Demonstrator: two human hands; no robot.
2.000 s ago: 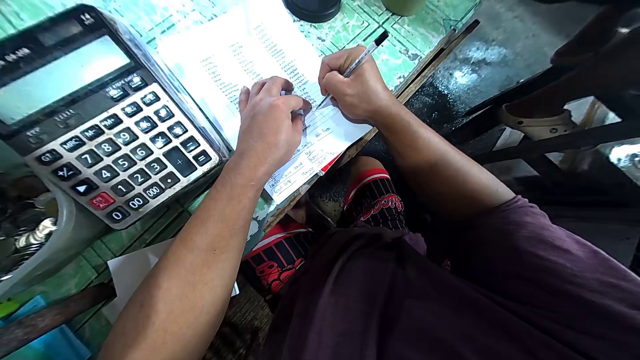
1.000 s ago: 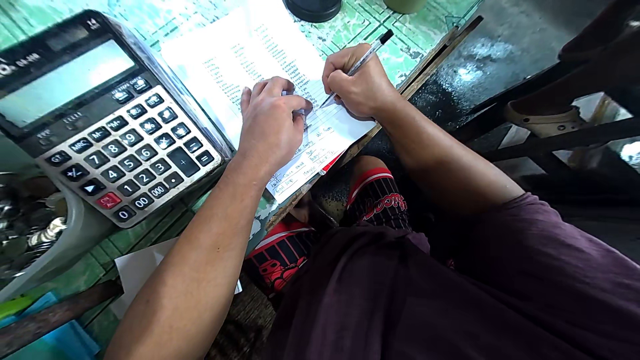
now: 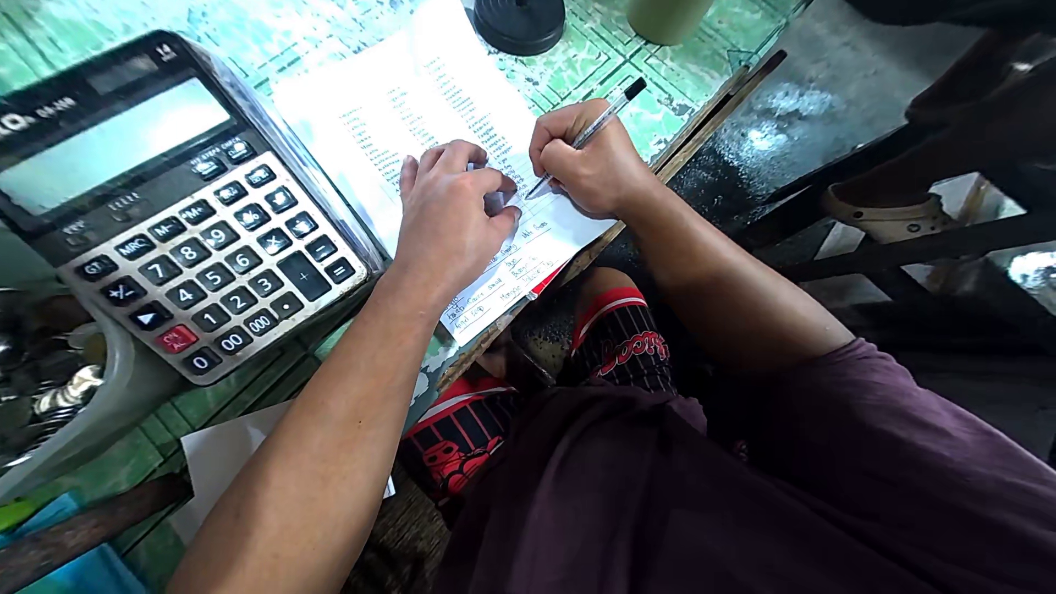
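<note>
Sheets of white paper (image 3: 318, 111) with handwritten columns lie on the green patterned tabletop (image 3: 594, 41), reaching its near edge. My right hand (image 3: 590, 161) grips a slim pen (image 3: 598, 124) with a black end cap, its tip on the paper. Just left of the tip, my left hand (image 3: 454, 214) rests on the sheets with bent fingers; whether anything small lies under them is hidden. A large desk calculator (image 3: 223, 256) sits tilted left of the paper, its screen showing no readable digits.
A plastic container of coins (image 3: 107, 396) stands at the far left. Behind the paper are a round black lid or base (image 3: 520, 21) and an olive cylindrical object (image 3: 667, 16). Another sheet (image 3: 231, 445) lies near my left forearm. A person's foot in a clog (image 3: 891, 216) is at right.
My right hand with the pen stays at nearly the same place on the paper, with only a slight shift. My left hand remains on the sheets.
</note>
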